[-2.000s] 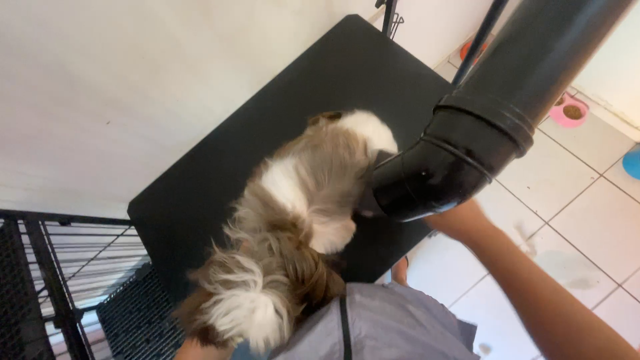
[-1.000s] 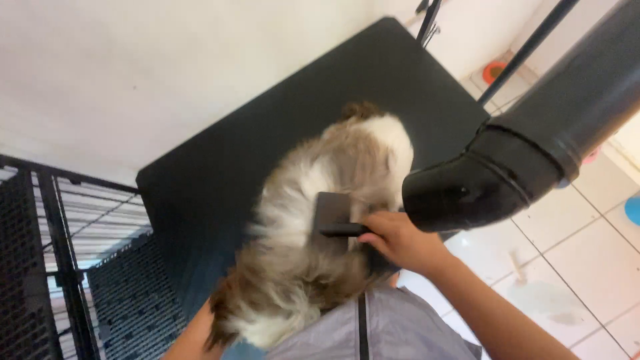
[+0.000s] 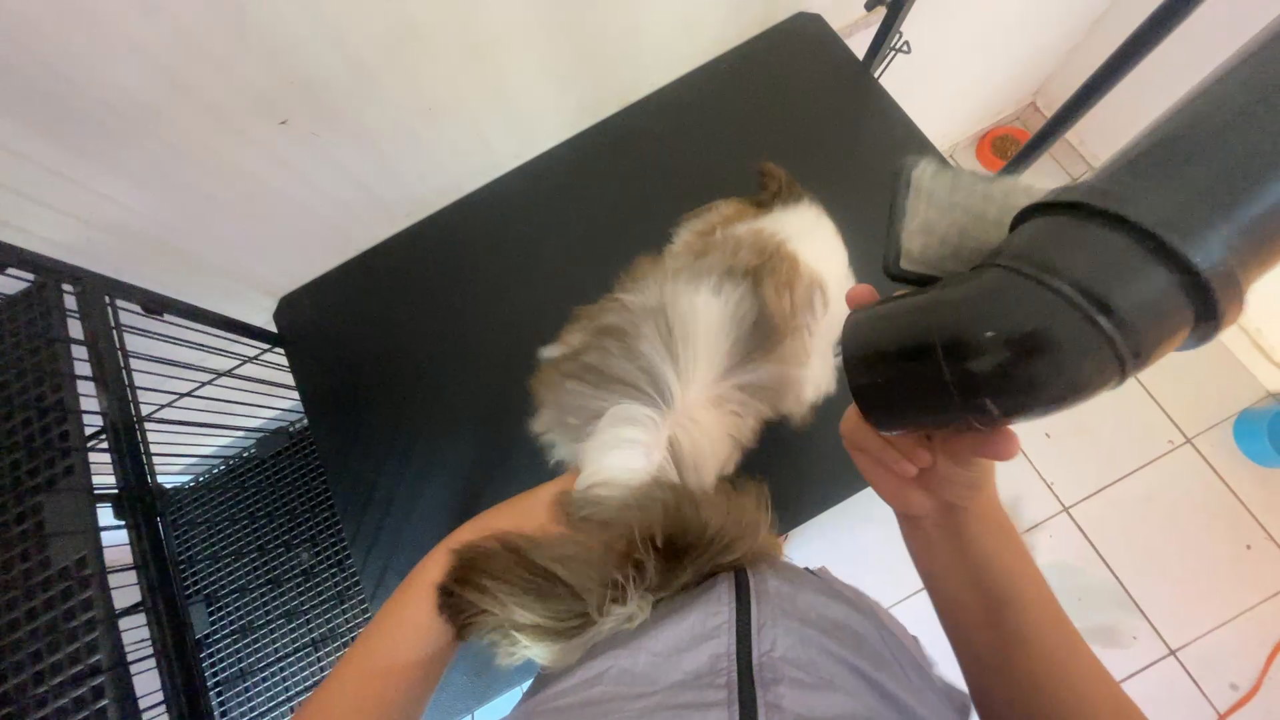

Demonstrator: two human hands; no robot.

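A long-haired brown and white dog point(image 3: 700, 350) is on a black table point(image 3: 420, 290), its fur parted by blown air. My left hand point(image 3: 560, 495) reaches in under the fur on the near side, its fingers hidden. My right hand point(image 3: 925, 465) is wrapped around the underside and mouth of a black elbow-shaped dryer nozzle point(image 3: 990, 340), right of the dog. Above the nozzle a slicker brush point(image 3: 950, 220) shows its pin side; its handle is hidden behind the nozzle and appears to be in my right hand. Long brown fur lies against a grey garment point(image 3: 830, 640).
Black wire cages point(image 3: 240, 530) stand at the left, beside the table. A pale wall point(image 3: 350, 120) runs along its far side. On the tiled floor point(image 3: 1170, 520) at the right are an orange bowl of kibble point(image 3: 1002, 148) and a blue container point(image 3: 1258, 435). A dark pole point(image 3: 1100, 90) slants behind the nozzle.
A second ago the brush lay on the dog's back in my right hand; now it is off the coat, up by the nozzle. My right hand has come to the nozzle.
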